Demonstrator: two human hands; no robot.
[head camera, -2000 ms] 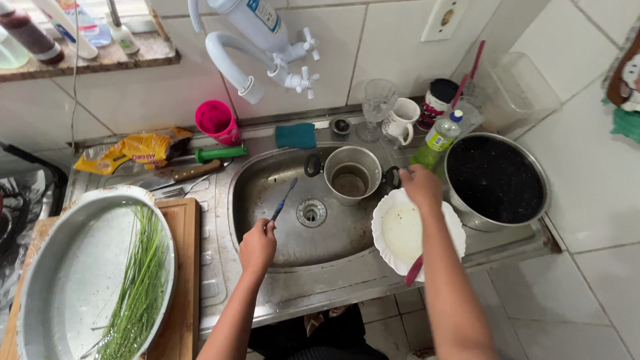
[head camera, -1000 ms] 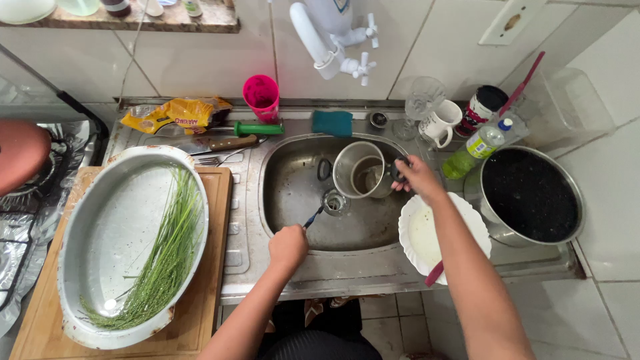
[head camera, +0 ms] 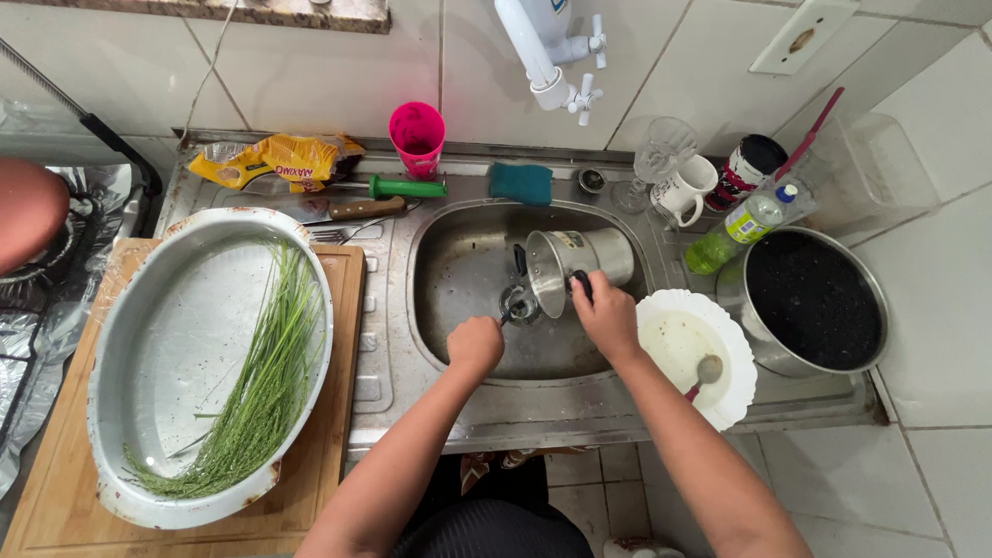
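My right hand (head camera: 606,314) grips the black side handle of a metal pot (head camera: 601,256), which is tilted nearly onto its side over the steel sink (head camera: 457,271), its mouth facing left. My left hand (head camera: 475,345) is closed around a thin dark-handled utensil (head camera: 507,314); its tip is near the drain (head camera: 521,304), and its kind cannot be told. A white scalloped bowl (head camera: 674,341) with pale liquid and a spoon (head camera: 707,370) lies right of the sink, beside my right forearm.
An oval metal pan (head camera: 182,325) with green stalks (head camera: 256,380) rests on a wooden board (head camera: 341,310) at left. A knife (head camera: 368,208), pink cup (head camera: 418,139) and teal sponge (head camera: 520,184) lie behind. A bottle (head camera: 740,229) and large pot of dark liquid (head camera: 814,298) stand right; the faucet (head camera: 546,81) hangs above.
The pot, upright in the sink two seconds ago, has been tipped onto its side by my right hand. My left hand has brought the utensil down toward the drain. The view has shifted.
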